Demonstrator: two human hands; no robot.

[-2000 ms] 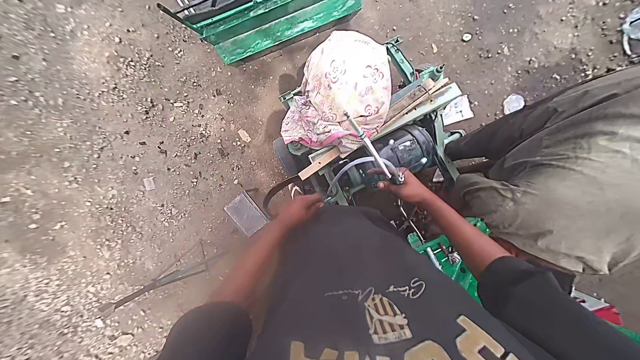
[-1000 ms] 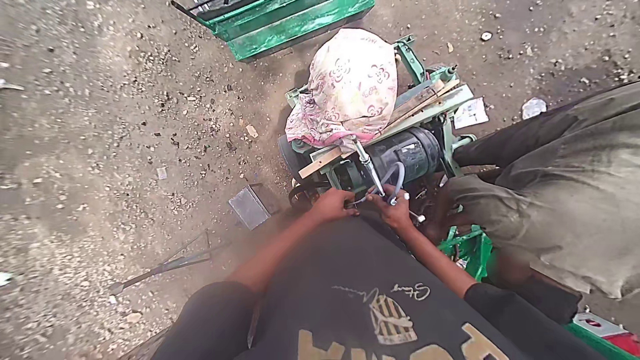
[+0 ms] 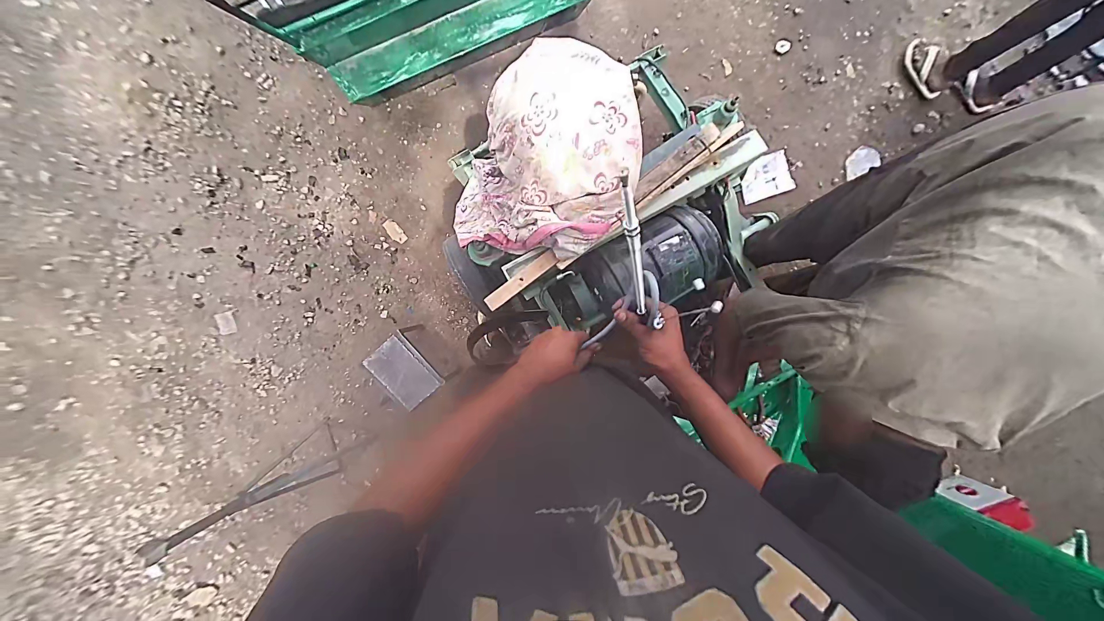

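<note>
My right hand (image 3: 653,338) grips the lower end of a long metal rod (image 3: 632,250), which stands tilted in front of the dark motor (image 3: 664,252), with a grey flexible hose (image 3: 607,331) curving beside it. My left hand (image 3: 555,352) is closed around the other part of that hose, near the black belt (image 3: 509,332). The motor sits in a green metal frame (image 3: 743,237). A flowered cloth (image 3: 565,129) covers a bulky thing on the frame, beside wooden strips (image 3: 523,281). How the hose joins the rod is hidden by my fingers.
A co-worker in grey-green clothing (image 3: 957,285) is close on the right. Another person's sandalled feet (image 3: 927,69) show at top right. Green metal boxes (image 3: 457,43) lie at the top and lower right (image 3: 992,543). A grey metal plate (image 3: 404,371) and a thin metal stand (image 3: 250,498) lie on the gravel.
The rod stood slanted to the upper left and is now nearly upright in the view. The hose has stayed between my hands since one second ago. Another person's feet have come into view.
</note>
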